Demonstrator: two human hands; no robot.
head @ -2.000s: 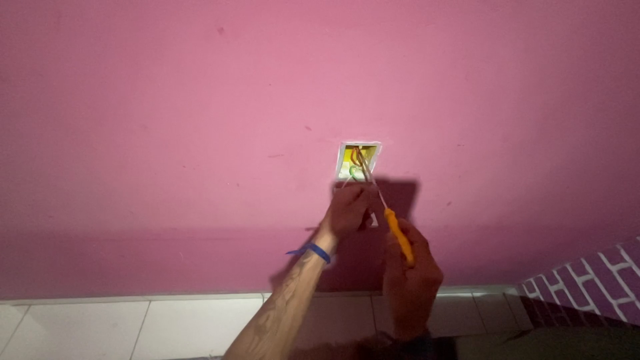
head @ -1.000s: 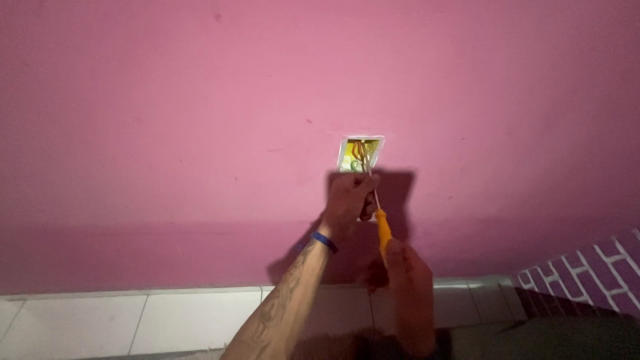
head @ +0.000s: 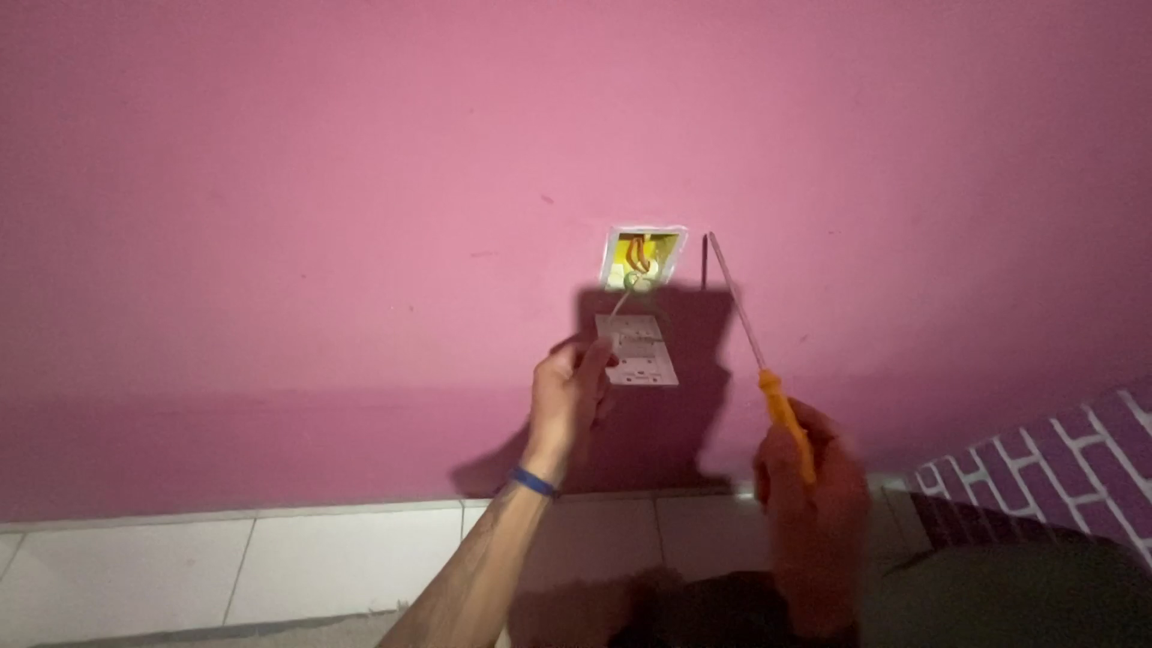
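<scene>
A yellow electrical wall box (head: 666, 247) with wires (head: 637, 256) inside is set in a pink wall. Below it a white socket plate (head: 643, 360) hangs against the wall, with a pale wire (head: 621, 304) running from the box towards it. My left hand (head: 576, 378), with a blue band at the wrist, is at the plate's left edge, thumb and finger pinched on the pale wire. On the right, my right hand (head: 810, 486) grips the orange handle of a long screwdriver (head: 785, 418). The screwdriver's tip is beside the box, to its right, apart from the wires.
White tiles (head: 351, 549) run along the foot of the pink wall. A purple wall with white brick lines (head: 1035, 463) stands at the right. Shadows of the hands fall below and around the box.
The screwdriver has moved out of the box area to the right with my right hand. My left hand has moved down and left from the box's lower edge, and the socket plate now shows.
</scene>
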